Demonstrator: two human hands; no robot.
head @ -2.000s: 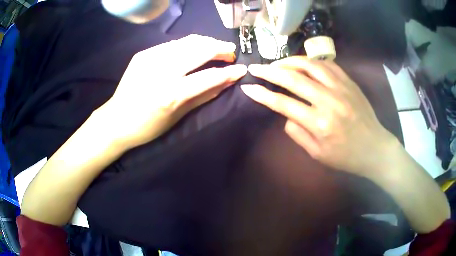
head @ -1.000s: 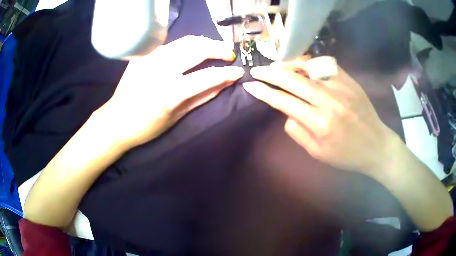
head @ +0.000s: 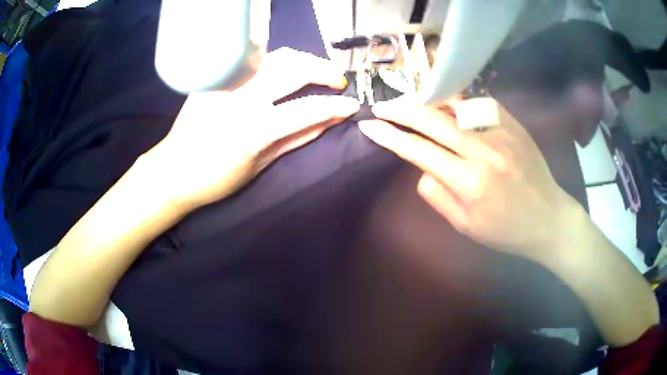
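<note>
A large dark navy-black cloth spreads under both hands and hangs down toward the wearer. The metal presser foot of the sewing machine stands just beyond the fingertips, on the cloth. My left hand lies on the cloth left of the foot, thumb and index fingertip pressing it close to the foot. My right hand lies to the right, index and middle fingertips on the cloth, nearly touching the left fingertips. Whether the fingers pinch a fold is hard to tell. The needle is blurred by glare.
The white sewing machine head fills the top right, with a white rounded part at top left. A cream knob is by my right hand. A pinkish tool lies at far right. Blue material shows at the left edge.
The machine head, white rounded part and foot appear lower and larger in view than two seconds ago. Both hands stay close together near the foot, with the cloth shifted only slightly.
</note>
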